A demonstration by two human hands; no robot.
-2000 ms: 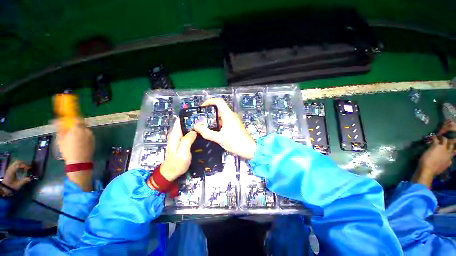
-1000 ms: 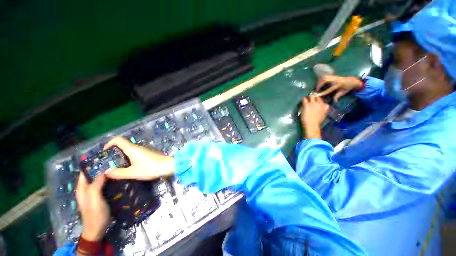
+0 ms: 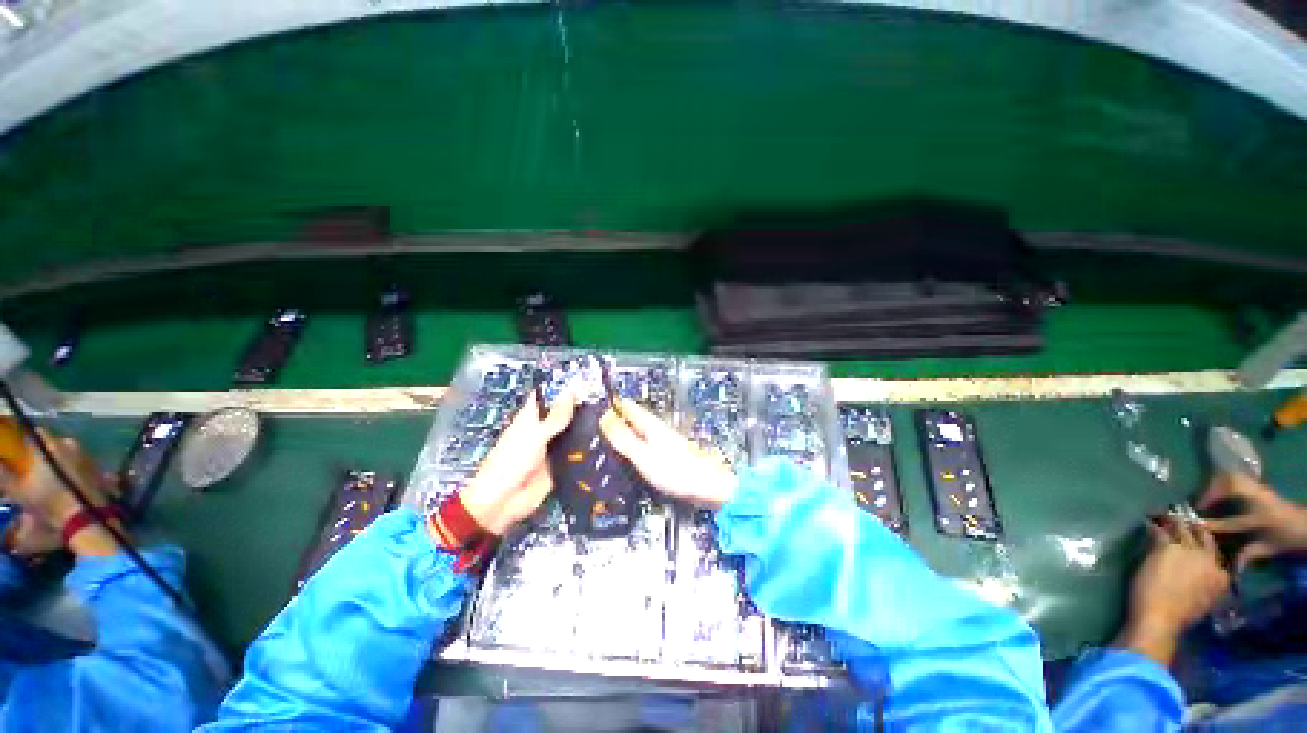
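Note:
A black phone housing (image 3: 592, 465) with small orange and white marks is held over the clear blister tray (image 3: 571, 647). A blue-silver mainboard (image 3: 572, 378) shows at its far end. My left hand (image 3: 519, 461) grips the housing's left side, with a red wrist strap on the wrist. My right hand (image 3: 662, 455) grips its right side, fingers near the upper edge. The tray's pockets hold many blue-green and silver boards. Whether the mainboard is fully seated cannot be told.
Two phone housings (image 3: 959, 474) lie right of the tray, another (image 3: 344, 524) on its left. More housings (image 3: 389, 327) and a wide black stack (image 3: 874, 318) lie on the belt. Neighbours' hands (image 3: 1178, 580) work at both sides. A round silver dish (image 3: 219, 445) is at left.
The view has swung back from the right-hand neighbour to face the tray and belt. My hands still hold the housing, now gripping it from both sides, its long marked face showing between them.

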